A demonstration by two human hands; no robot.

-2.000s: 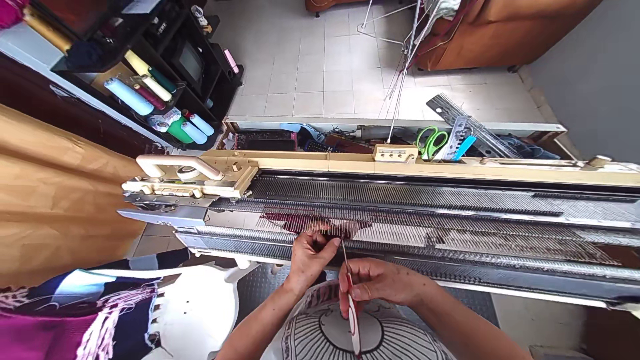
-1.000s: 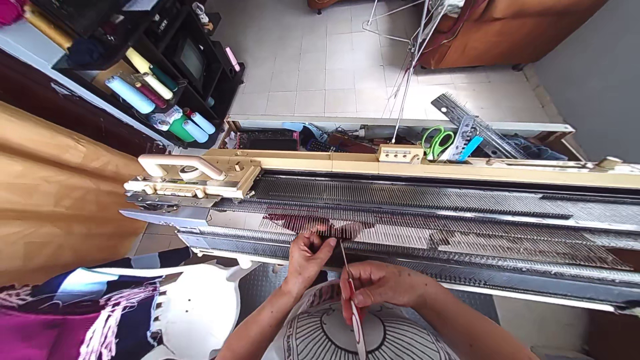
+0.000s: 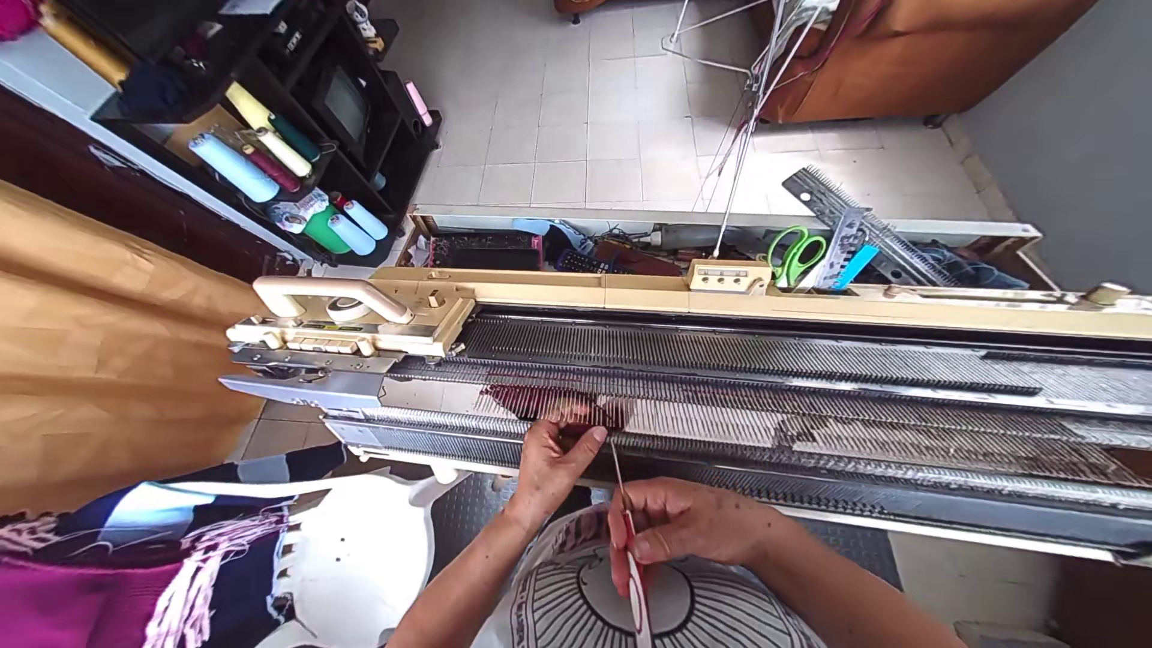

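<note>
Across the view lies a flat-bed knitting machine (image 3: pixel 540 290) with long rows of needles and a beige carriage (image 3: pixel 360 315) at its left end. Dark red knitted fabric (image 3: pixel 522 401) shows between the needle beds. My left hand (image 3: pixel 560 454) is at the front bed, its thumb and fingers closed on the fabric's edge; its fingertips are partly hidden. My right hand (image 3: pixel 675 526) grips the red and white handle of a thin hooked tool (image 3: pixel 636 580), probably a latch tool. The tool's metal shaft points up to the front bed, just right of my left thumb.
Green-handled scissors (image 3: pixel 796 257), a blue comb (image 3: pixel 855 267) and long toothed metal bars (image 3: pixel 864 225) lie behind the machine. Yarn cones (image 3: pixel 234 167) stand on a black shelf at the left. A white plastic chair (image 3: pixel 360 549) and fringed knitwear (image 3: pixel 216 558) are at the lower left.
The hooked tool has tilted and shifted slightly in my right hand. My left hand stays at nearly the same place on the fabric.
</note>
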